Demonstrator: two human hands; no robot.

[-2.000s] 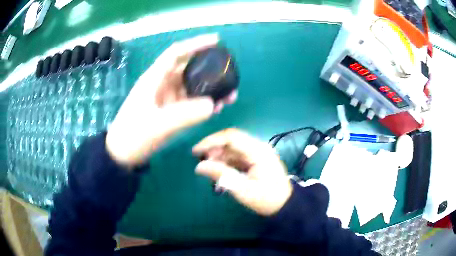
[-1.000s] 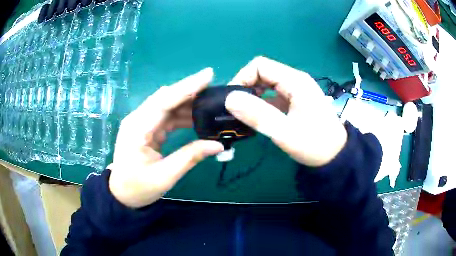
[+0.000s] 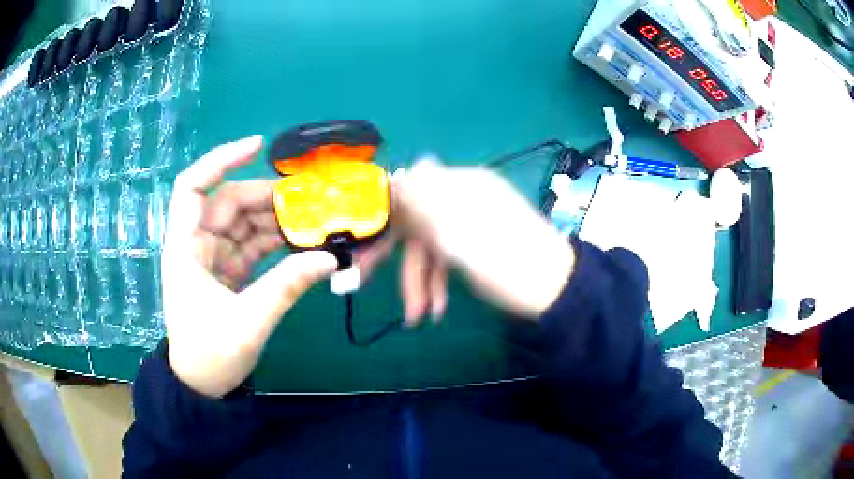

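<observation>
The charging case [image 3: 332,203] is open above the green mat, its black lid tilted back and its inside bright orange-yellow. My left hand [image 3: 234,253] holds it from the left, thumb near its front edge. The charging cable [image 3: 348,304] has a white collar and is plugged into the front edge of the case; its black lead curves below toward my right hand. My right hand [image 3: 468,229] is at the right side of the case, blurred; whether its fingers hold anything cannot be told. Bright glare hides whether earbuds sit inside.
A clear blister tray [image 3: 94,215] lies at left, black cases [image 3: 103,33] in its far row. At right are a power supply [image 3: 665,61] with red digits, a red block [image 3: 721,140], blue marker pen [image 3: 655,167], coiled cable, white paper sheets [image 3: 646,243] and black bar [image 3: 753,243].
The case has gone from closed to open and moved left with my left hand. My right hand has come off its top to the right side. The first readout changed from 0.00 to 0.18.
</observation>
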